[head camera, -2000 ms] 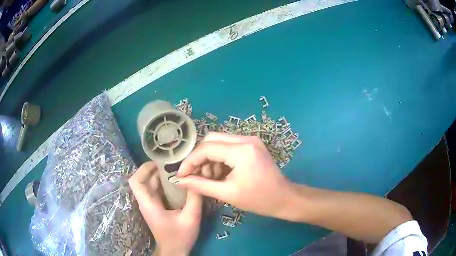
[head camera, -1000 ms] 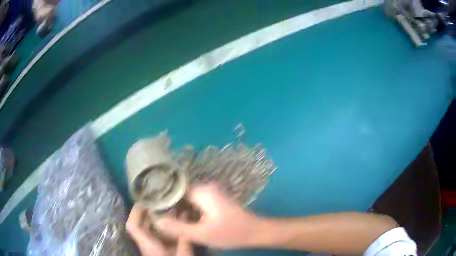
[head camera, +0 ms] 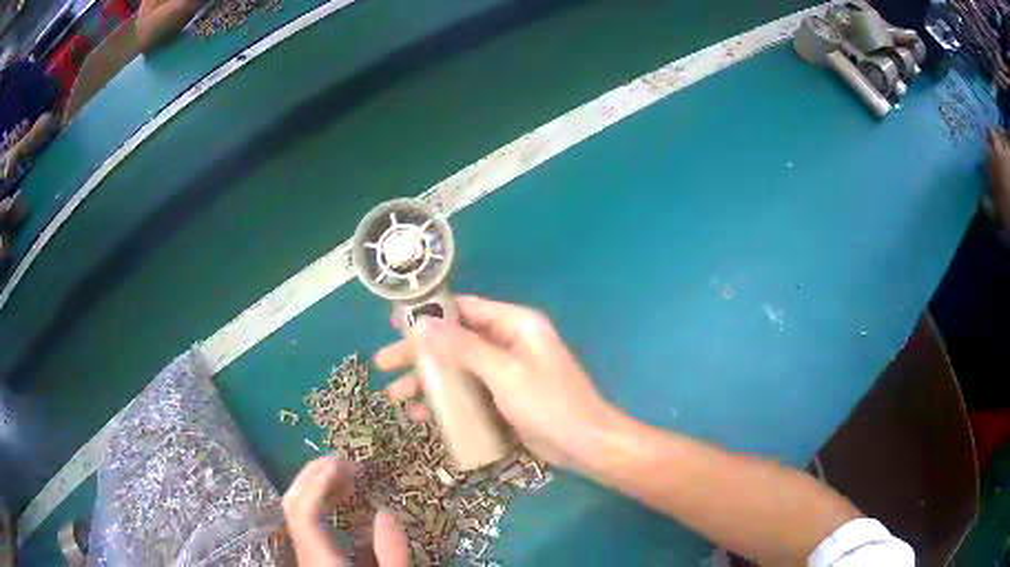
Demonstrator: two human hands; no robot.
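A beige fan or dryer body point(head camera: 471, 419) is held above the table, its spoked round end up and away from me, its handle towards me. My right hand point(head camera: 521, 371) grips the handle just below the drum, the thumb near the dark handle opening. My left hand point(head camera: 338, 515) is at the bottom, off the body, fingers apart and empty, partly cut off by the frame's edge. A loose pile of small U-shaped clips point(head camera: 415, 504) lies under the hands. Whether a clip sits in the handle cannot be told.
A clear plastic bag of clips point(head camera: 183, 471) bulges at the lower left. A white strip point(head camera: 554, 138) separates the blue-green table from the darker belt point(head camera: 332, 133). Several beige bodies point(head camera: 864, 55) lie at the far right. Parts of other people show at both sides. A brown box point(head camera: 903, 437) is lower right.
My left hand has let go of the handle and moved away. My right hand now holds the body and has carried it up towards the white strip. The camera view has shifted.
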